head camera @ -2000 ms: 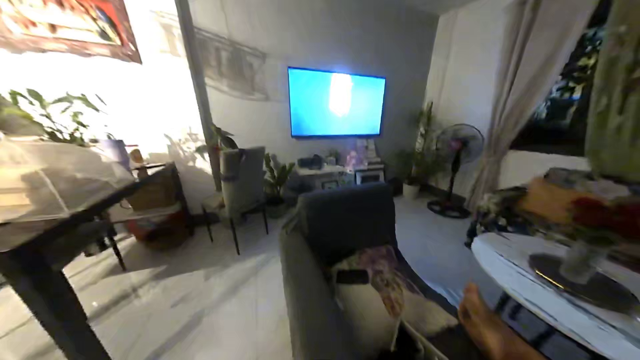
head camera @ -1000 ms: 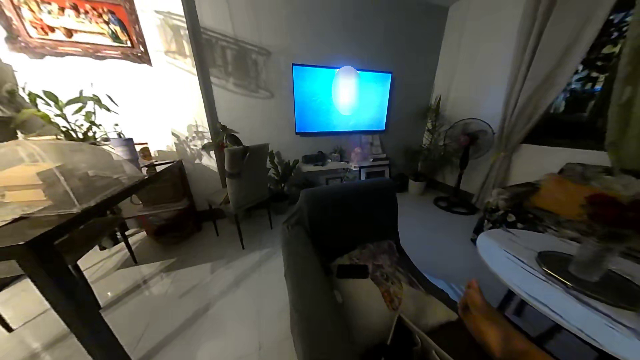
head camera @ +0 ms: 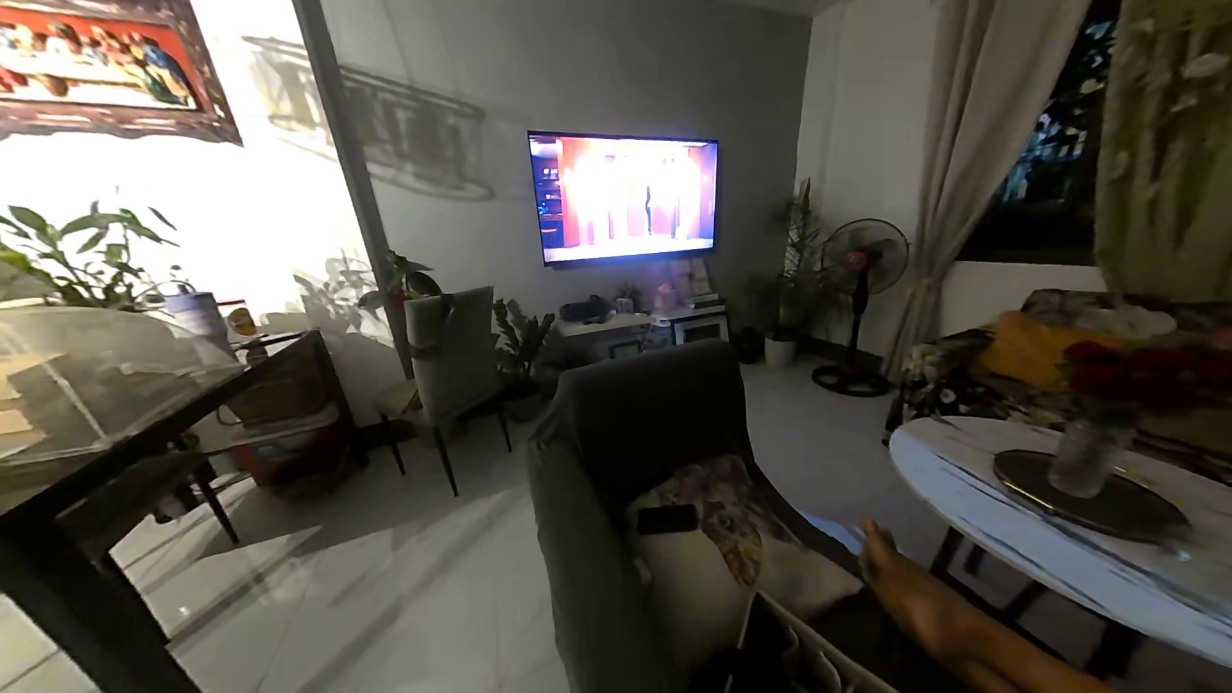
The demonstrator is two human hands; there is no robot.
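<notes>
Neither my left hand nor my right hand shows in the head view. A dark phone [head camera: 667,520] lies flat on a patterned cushion [head camera: 741,529], which rests on the grey-covered sofa [head camera: 597,539]. At the bottom centre is part of an open bag or box with dividers [head camera: 794,645]. A bare foot and lower leg [head camera: 924,597] stretch along the right side of the sofa. On the far wall a television [head camera: 630,197] is lit with a bright picture.
To the right stands an oval marble-patterned table [head camera: 962,472] with red flowers in a glass vase [head camera: 1088,457] on a round tray. A pedestal fan [head camera: 859,279] is near the curtain. On the left are a dark-edged table [head camera: 164,419] with a mesh food cover and a grey chair [head camera: 457,351].
The television picture has changed from plain blue to a bright scene with red and white areas. The phone, cushion and leg have stayed about where they were.
</notes>
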